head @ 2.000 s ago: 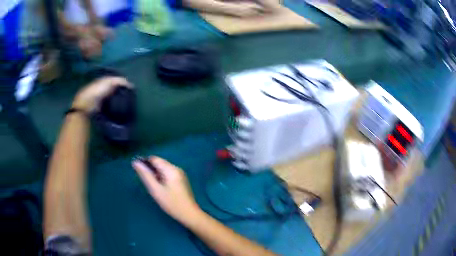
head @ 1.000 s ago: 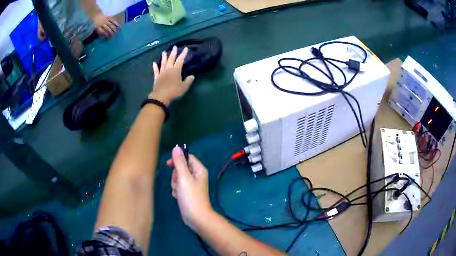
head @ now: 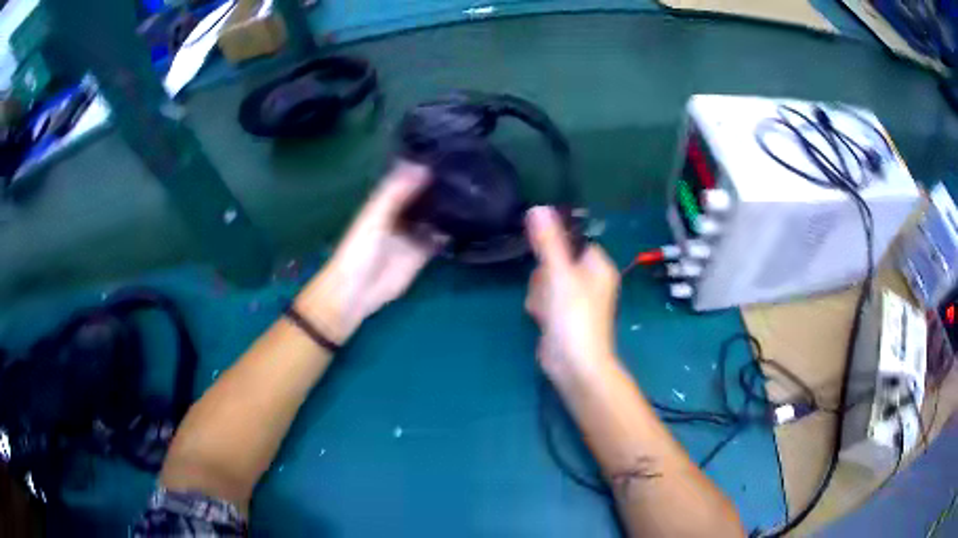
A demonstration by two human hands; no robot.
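Observation:
Black over-ear headphones (head: pixel 473 194) are held up in front of me, blurred, with the headband arching at the upper right. My left hand (head: pixel 389 247) grips an ear cup from the left. My right hand (head: pixel 567 284) is closed at the right side of the headphones, its thumb beside the cup. The thin black test cable (head: pixel 548 420) runs down from near my right hand and off to the tangle at right. The plug is hidden or too blurred to make out, so whether it sits in the cup cannot be told.
Another headset (head: pixel 310 97) lies at the back left; more headphones (head: pixel 100 368) lie at the near left. The power supply (head: pixel 804 221) stands at right with a red-clipped lead (head: pixel 653 256). A test box (head: pixel 891 378) and meter (head: pixel 935 252) stand beyond it. A dark post (head: pixel 173 168) crosses the left.
My left hand has taken hold of the headphones it was reaching over and brought them nearer. My right hand has moved up to them. The view has swung, shifting the supply rightward.

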